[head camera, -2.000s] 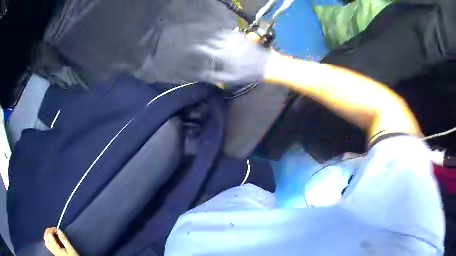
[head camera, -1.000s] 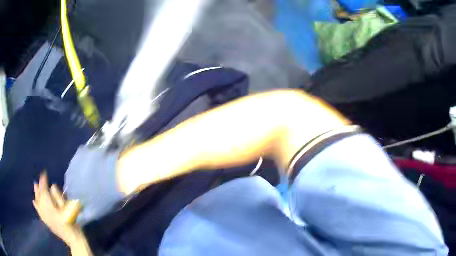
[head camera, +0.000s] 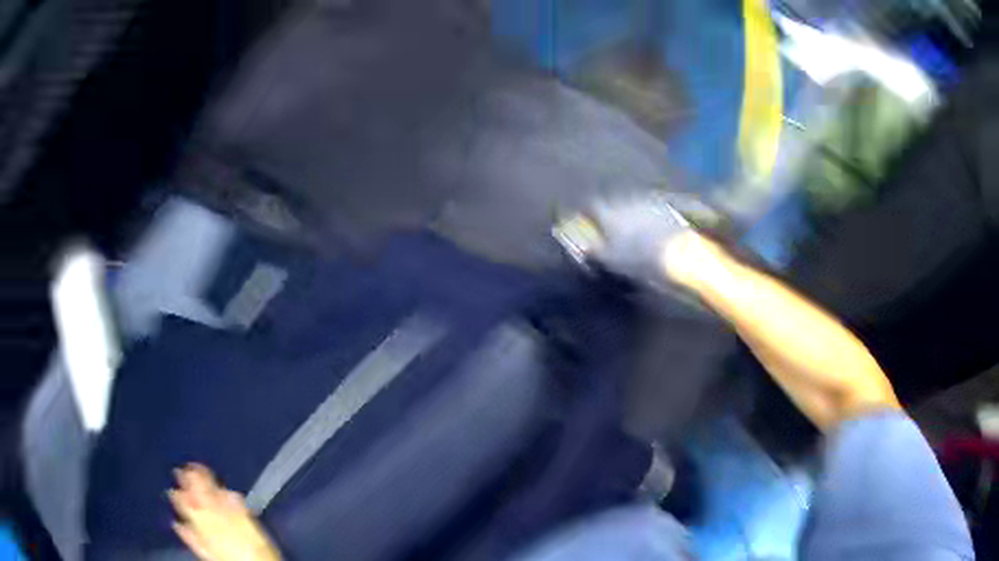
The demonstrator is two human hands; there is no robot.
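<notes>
The frame is blurred. A navy garment (head camera: 208, 395) covers the padded table, with a pale strip (head camera: 340, 408) running diagonally across it. My left hand (head camera: 222, 517), bare and cut off by the bottom edge, lies on the garment beside the strip's lower end, fingers slightly apart. My right hand (head camera: 641, 236), in a grey glove, is closed at the garment's upper right side. It seems to hold the iron (head camera: 574, 238), of which only a tan bit and a silvery edge show. A yellow hose (head camera: 760, 93) hangs down behind this hand.
The dark grey padded table cover (head camera: 351, 110) spans the top. A long white strip (head camera: 85, 340) stands at the left edge. Blue floor (head camera: 548, 33) shows beyond the table. A green bundle (head camera: 871, 137) and dark cloth (head camera: 898, 252) lie to the right.
My right hand has swung from beside my left hand to the upper right, and the yellow hose has moved right with it. My left hand lies lower on the garment. The view has shifted.
</notes>
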